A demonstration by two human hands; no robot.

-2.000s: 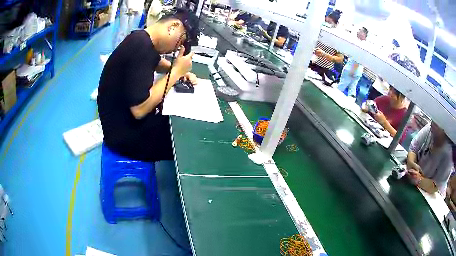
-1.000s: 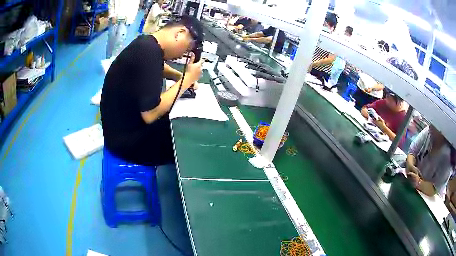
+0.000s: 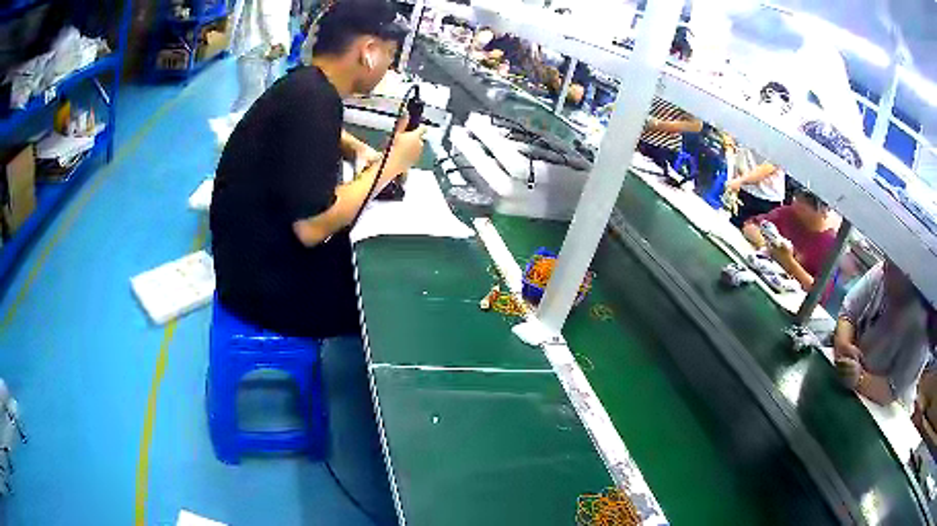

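Neither of my hands is in the picture. Nearest in front of me is the dark green bench surface, crossed by a thin pale line. A tangle of orange rubber bands lies at its far edge, cut by the bottom rim. More rubber bands lie farther up, beside a small blue basket holding orange bands, partly behind the white post.
A person in black sits on a blue stool at the bench, holding a corded dark tool over a white sheet. A white post stands beside the green conveyor belt. Other people sit beyond it. Blue shelves stand left.
The seated person's head has risen and the tool is held more upright. Across the belt, people's arms have shifted. The bench and rubber bands look the same.
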